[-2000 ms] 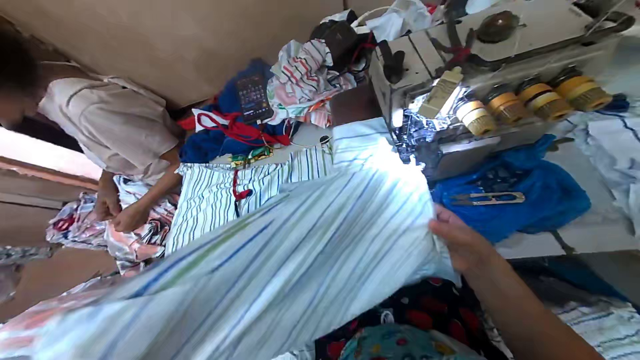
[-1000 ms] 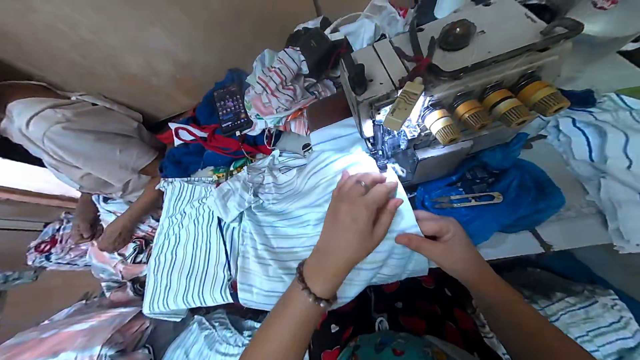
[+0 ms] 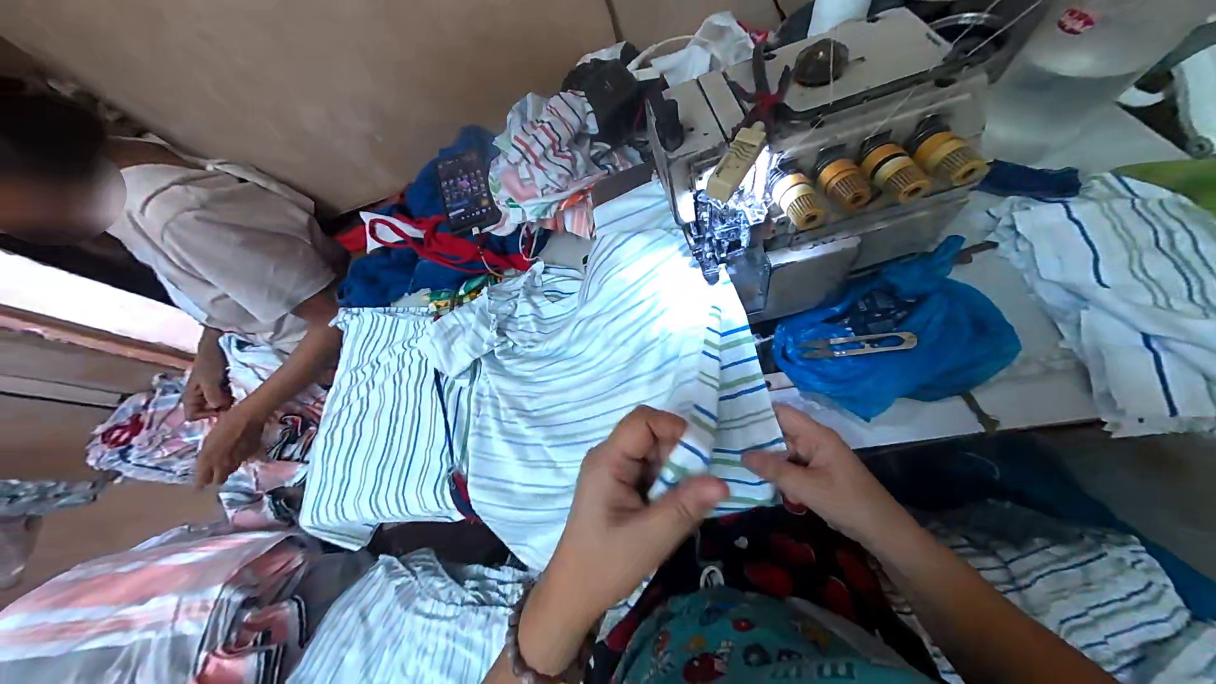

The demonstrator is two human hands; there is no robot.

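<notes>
A white knit fabric piece with blue and green stripes [image 3: 589, 380] lies across the table, its upper end under the lit needle area of an overlock sewing machine [image 3: 855, 142]. My left hand [image 3: 632, 494], with a beaded bracelet at the wrist, pinches the folded near edge of the fabric between thumb and fingers. At the right corner of the same edge, my right hand [image 3: 812, 465] grips the cloth. Both hands are near the table's front edge, below the machine's presser foot [image 3: 711, 261], where glare hides the detail.
Thread nippers [image 3: 860, 344] lie on a blue plastic bag [image 3: 959, 332] right of the needle. A phone [image 3: 465, 190] rests on heaped cloth behind. Striped pieces [image 3: 1121, 275] lie at right. At left, another person [image 3: 228, 237] handles patterned fabric.
My left hand, not visible two seconds ago, lay on the fabric close to the needle one second ago and is now nearer me at the edge. The fabric edge is now folded between both hands.
</notes>
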